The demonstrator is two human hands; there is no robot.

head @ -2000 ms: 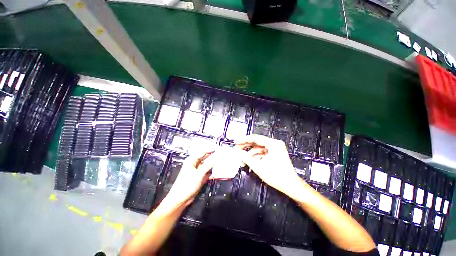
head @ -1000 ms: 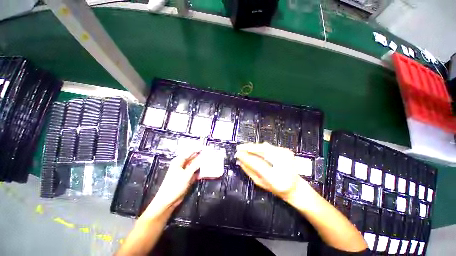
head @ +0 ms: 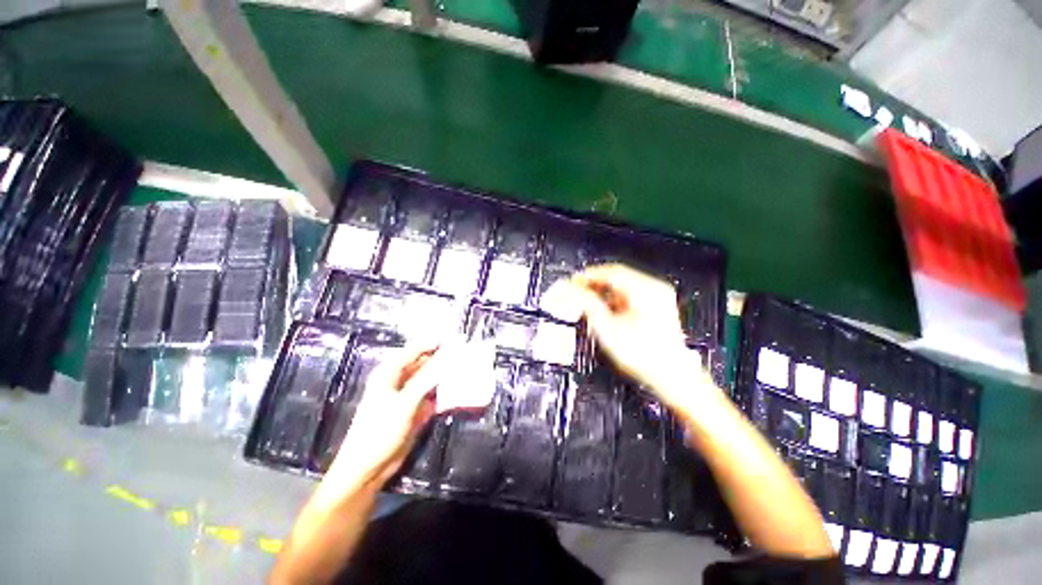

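The black blister tray (head: pixel 537 446) lies in front of me with white squares in several upper and middle pockets. My left hand (head: pixel 394 400) holds white-faced flat pieces (head: pixel 466 375) over the tray's middle left. My right hand (head: pixel 634 320) pinches a single white piece (head: pixel 562 299) at the upper row, just right of the filled pockets. One white square (head: pixel 555 343) sits in the middle row below it. The lower row's visible pockets look dark. Glare washes out parts of both hands and the pieces.
A clear supply tray (head: pixel 189 383) with dense dark pieces is left, beside a black tray stack (head: pixel 57 246). Another partly filled black tray (head: pixel 863 480) is right. A red tray (head: pixel 954 217), a pale post (head: pixel 257 109) and a black box (head: pixel 580 29) stand beyond on the green bench.
My right hand has moved up from the tray's middle to the upper row with a white piece. A white square now shows in the middle row. The view has shifted slightly.
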